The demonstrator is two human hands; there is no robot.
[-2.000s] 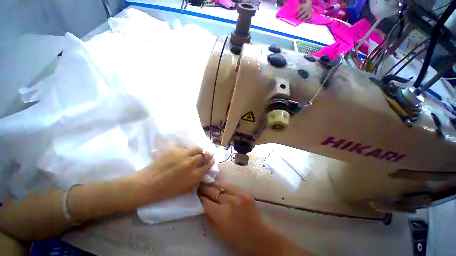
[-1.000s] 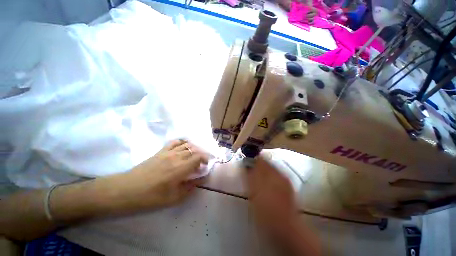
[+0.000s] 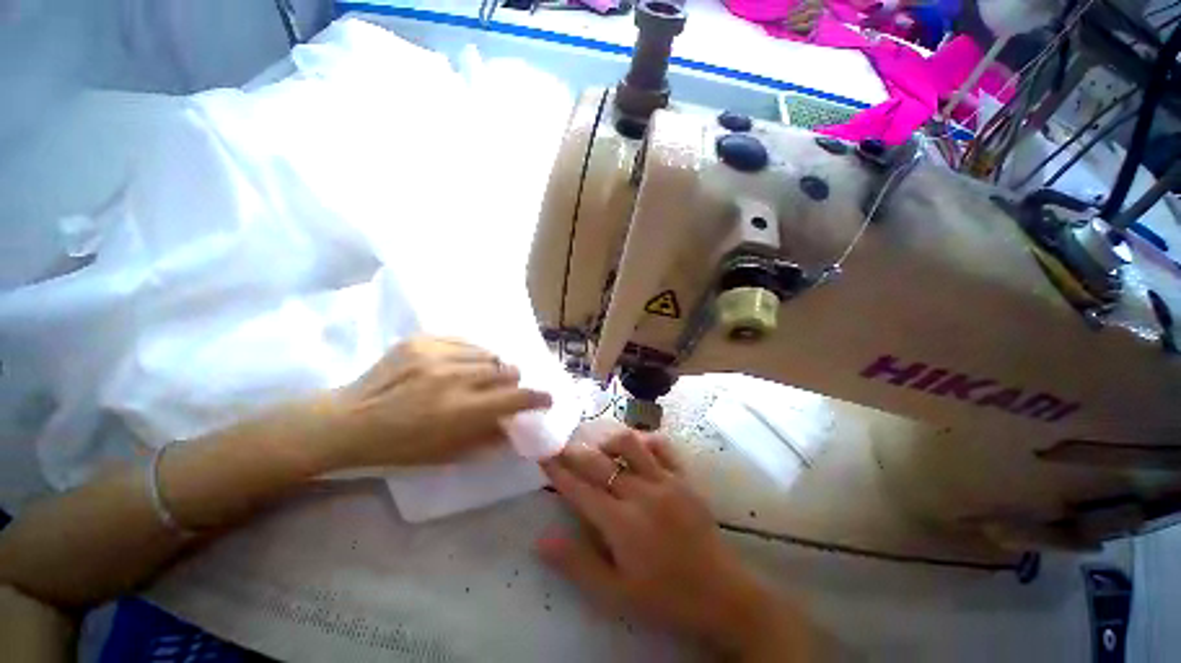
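A large white garment piece [image 3: 298, 220] lies heaped left of the needle, with a flat corner spread toward the table's front. My left hand [image 3: 434, 402] lies palm down on the fabric, fingertips at a small folded edge just in front of the presser foot. My right hand [image 3: 641, 518] is slightly blurred; its fingertips touch the fold's right side and its thumb is apart. The cream sewing machine head [image 3: 803, 285] stands at the right. The needle is too small and bright to make out.
Small white slips [image 3: 764, 440] lie on the bed under the machine arm. A dark upright post [image 3: 648, 58] rises from the head. A black switch [image 3: 1107, 615] is at the lower right, a blue crate [image 3: 162, 635] at the lower left. Pink fabric [image 3: 920, 84] lies on the table behind.
My right hand has moved left and forward from beneath the machine head to the fabric edge. My left hand has shifted slightly up and left. The white corner shows again below it.
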